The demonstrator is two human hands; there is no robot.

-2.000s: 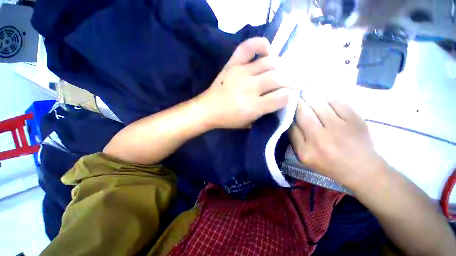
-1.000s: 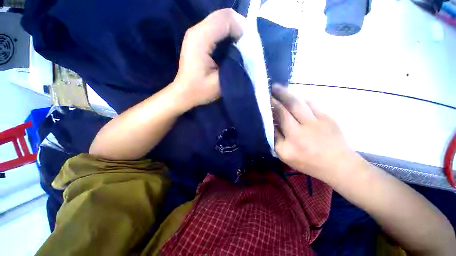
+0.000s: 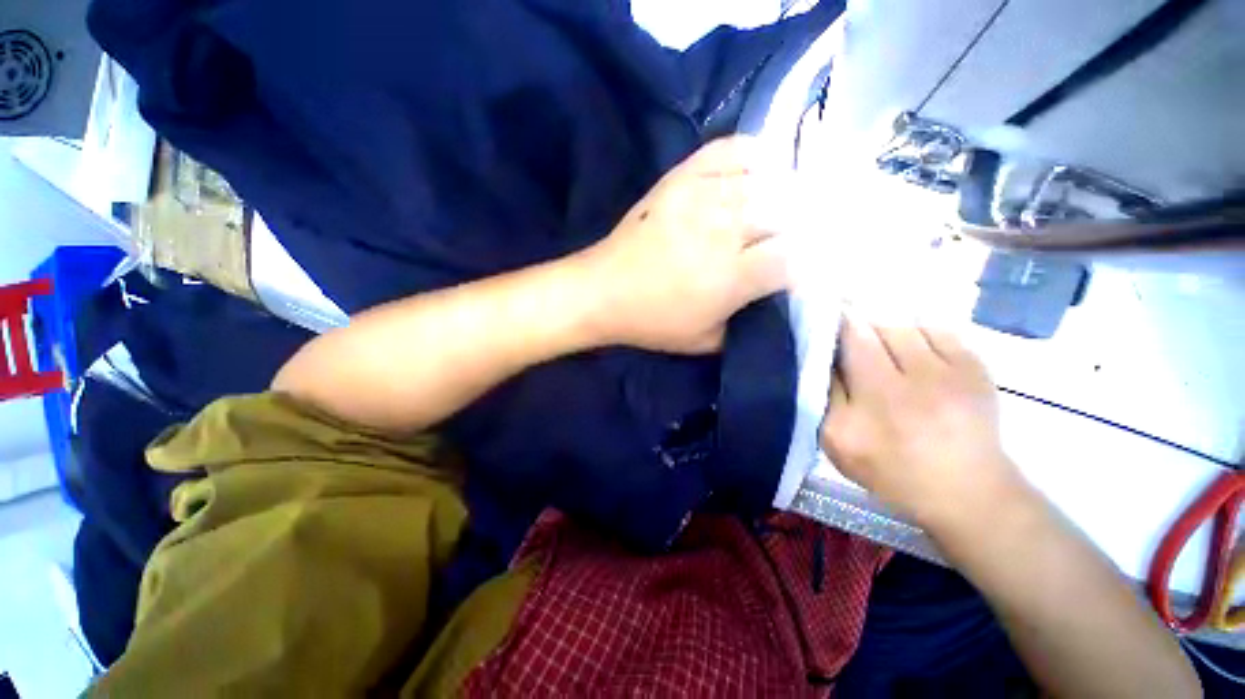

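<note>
A large dark navy garment is heaped left of the sewing machine and hangs over the lap. A white-edged strip runs along its right edge up beside the machine's metal parts. My left hand lies on the garment and presses the cloth near the strip, its fingertips washed out by the bright lamp. My right hand holds the strip's right edge at the front of the table. The needle cannot be made out in the glare.
Scissors with a red handle lie at the right table edge. A blue-grey block sits right of the machine's metal parts. A ruler scale runs along the front edge. A blue crate and red stool stand at left.
The machine head is back in view. My left hand has gone from lifting the folded edge to lying flat on the cloth, further right. My right hand has shifted slightly right and down with the strip.
</note>
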